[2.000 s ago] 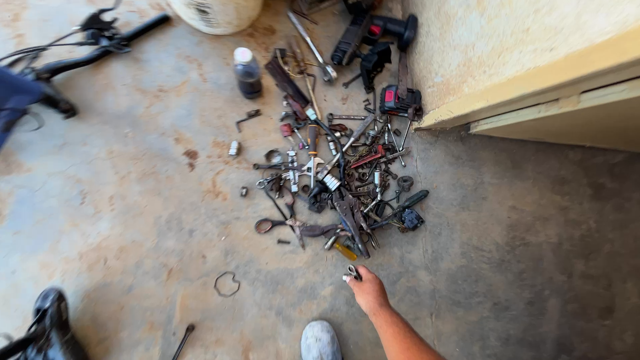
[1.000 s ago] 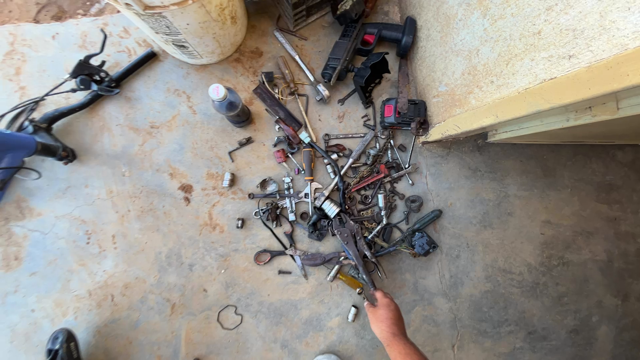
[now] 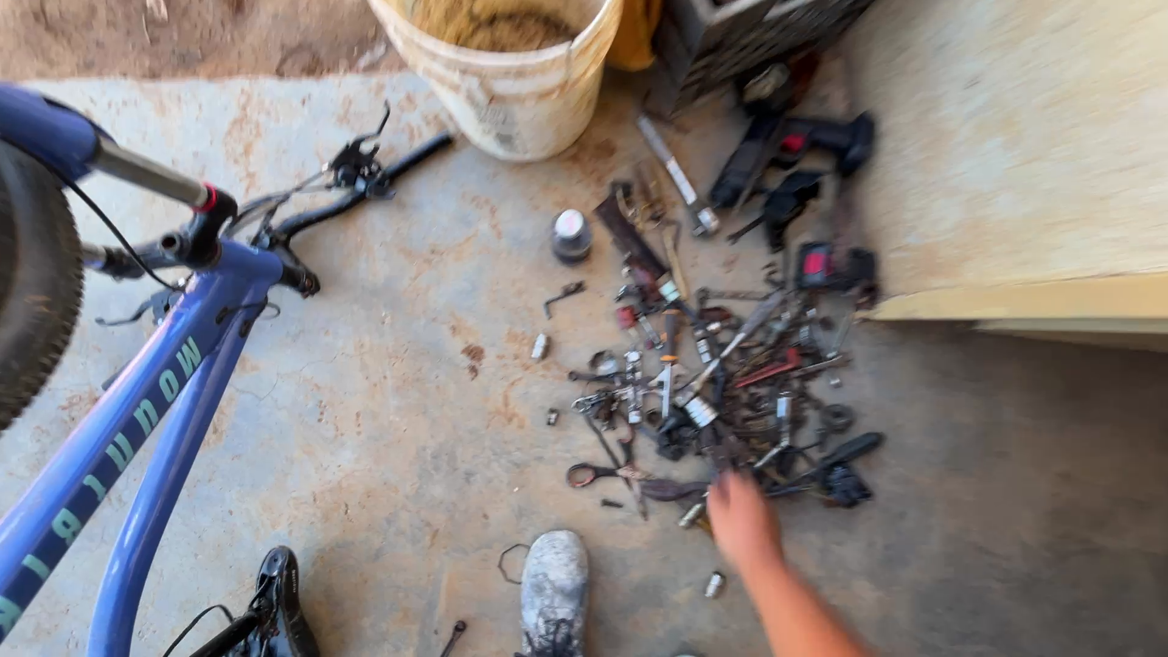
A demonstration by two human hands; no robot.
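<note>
My right hand (image 3: 741, 516) reaches to the lower edge of a pile of tools on the concrete floor. It is blurred, its fingers at dark tool handles, and whether they grip anything cannot be told. Scissors (image 3: 630, 474) lie left of it, a loose chrome socket (image 3: 714, 585) just below. In the pile are a screwdriver with an orange handle (image 3: 671, 338), a red tool (image 3: 769, 368), wrenches and sockets. A ratchet-like chrome tool (image 3: 677, 173) lies above, near a cordless drill (image 3: 794, 151). My left hand is out of view.
A blue bicycle (image 3: 173, 392) lies at the left, its handlebar (image 3: 415, 164) reaching inward. A dirty white bucket (image 3: 520, 100) and a dark plastic crate (image 3: 730, 46) stand at the top. A capped bottle (image 3: 571, 237) stands beside the pile. A wall (image 3: 1022, 155) bounds the right; my shoe (image 3: 555, 584) is below.
My right hand, which held a small metal piece below the pile two seconds ago, has moved up to the dark handles at its lower edge. A socket now lies on the floor there. The view has shifted left.
</note>
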